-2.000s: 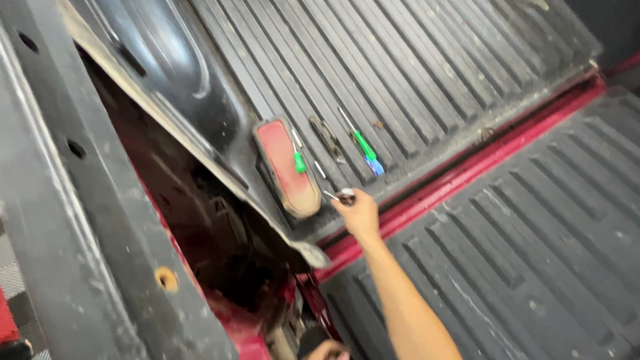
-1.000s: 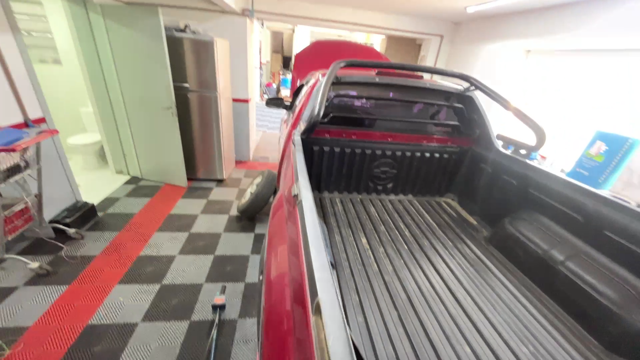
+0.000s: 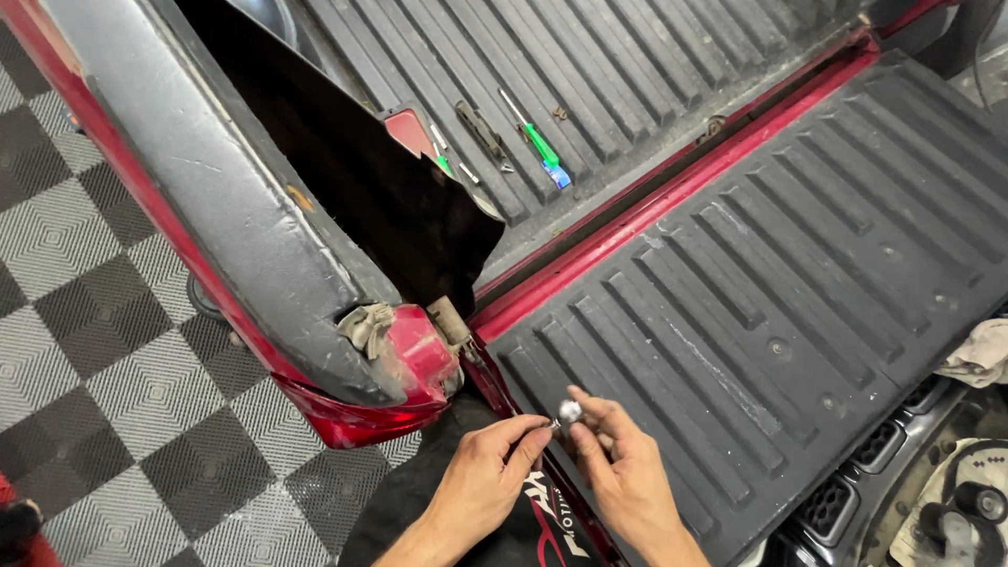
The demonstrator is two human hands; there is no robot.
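Observation:
Near the bottom centre my left hand pinches a small metal part between thumb and finger; its exact kind cannot be told. Just right of it, my right hand holds a shiny round metal piece at its fingertips. The two pieces are close together; whether they touch is unclear. Both hands are beside the left end of the lowered, ribbed tailgate of a red pickup. On the bed lie a green-handled screwdriver, a dark hand tool and a partly hidden red tray.
The bed's side rail runs along the left, ending at a red tail light and a rag stuffed in an opening. A black grille and a cloth are at lower right. Checkered floor tiles lie at left.
The view swung up over the whole truck and back down. Two seconds ago one hand was reaching by the tray in the bed; now both hands are together beside the tailgate, holding small metal pieces.

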